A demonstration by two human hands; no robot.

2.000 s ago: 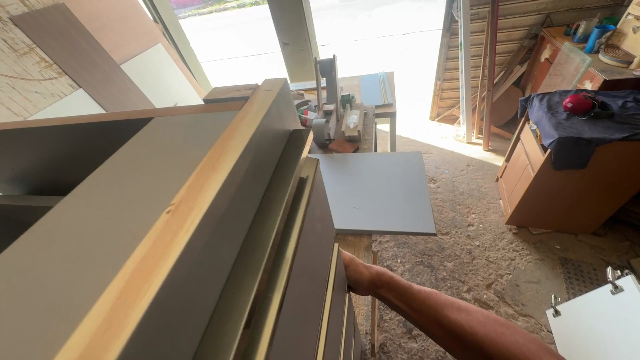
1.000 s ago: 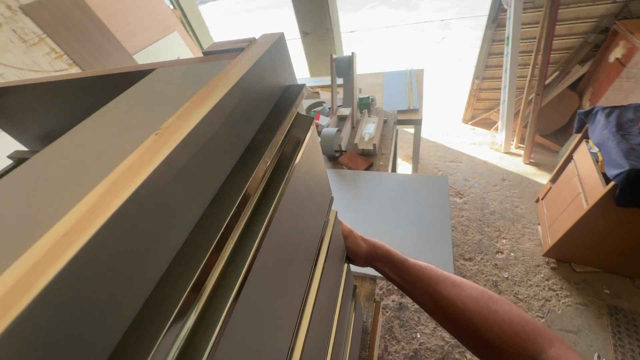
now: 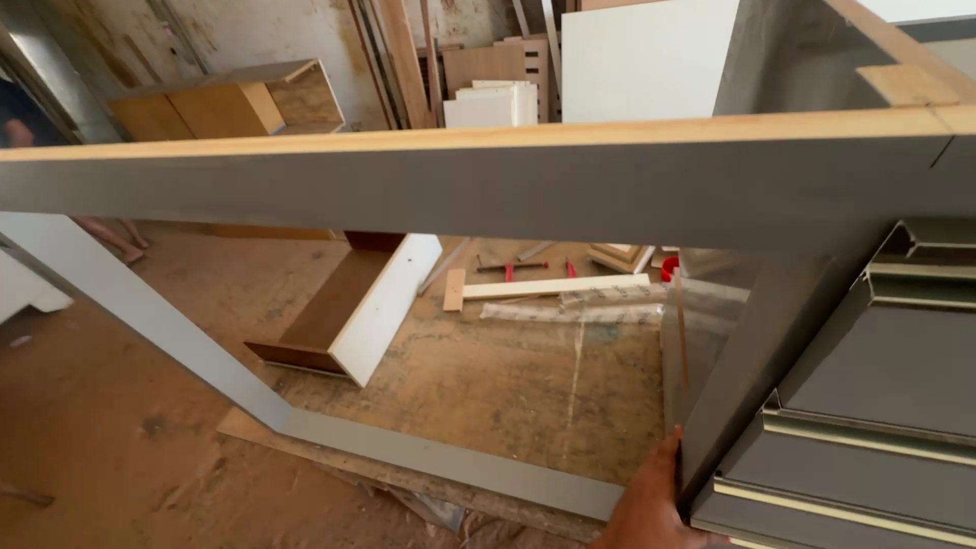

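Observation:
A large grey cabinet carcass (image 3: 457,187) with a pale wood edge strip crosses the view. At its right stand several dark grey drawer fronts (image 3: 892,366) with shiny metallic edge profiles, one above another. My left hand (image 3: 652,496) is at the bottom, gripping the lower edge of the grey upright divider (image 3: 751,343) beside the drawer fronts; some of its fingers are hidden behind the edge. Through the open bay a worn wooden board (image 3: 496,381) shows, with a T-shaped wooden piece (image 3: 557,287) and clear plastic wrap on it. My right hand is out of view.
A white and brown drawer-like box (image 3: 381,305) lies beyond the bay, near red clamps (image 3: 509,268). A wooden cabinet (image 3: 221,103) and leaning white panels (image 3: 648,61) stand by the wall. A person's arm and legs (image 3: 114,236) show at far left.
The view has swung from the drawer side and bright doorway to the open bay and back wall. The arm reaching in from the right has left the view; a hand now holds the divider.

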